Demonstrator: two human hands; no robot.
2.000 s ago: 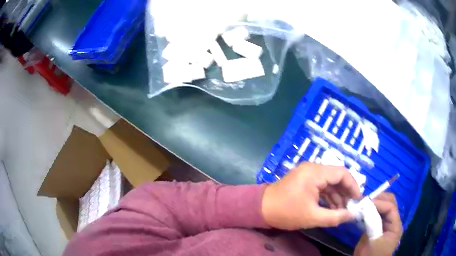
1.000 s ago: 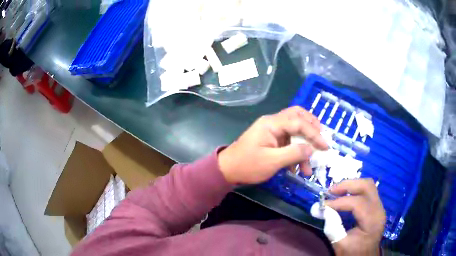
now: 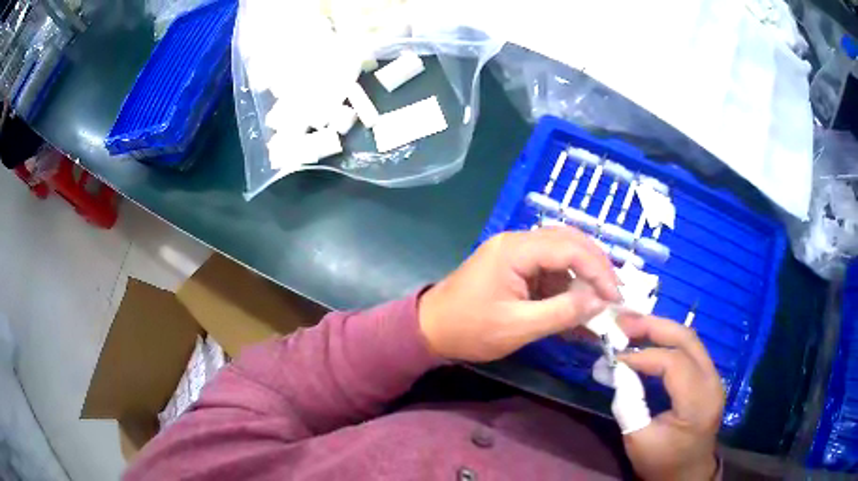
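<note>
My left hand (image 3: 517, 296) and my right hand (image 3: 675, 395) meet over the near edge of the blue ribbed tray (image 3: 720, 282). Between their fingertips is a small white fitting (image 3: 608, 329), pinched by my left thumb and fingers. My right hand grips a thin part just below it, mostly hidden by the fingers. A white wrap (image 3: 630, 399) shows at my right thumb. In the tray, thin white rods with thicker grey-white cylinders (image 3: 611, 232) lie in rows, and small white fittings (image 3: 638, 287) are heaped on them.
An open clear bag of off-white blocks (image 3: 409, 124) lies at the back left, beside stacked blue trays (image 3: 174, 89). A large white sheet (image 3: 659, 85) covers a clear bag at the back right. Another blue tray (image 3: 837, 413) is at the right edge. An open carton (image 3: 141, 352) stands on the floor.
My left hand has moved from the heap of fittings to the part in my right hand, where a small white fitting now shows. The rod seen upright earlier is now mostly hidden.
</note>
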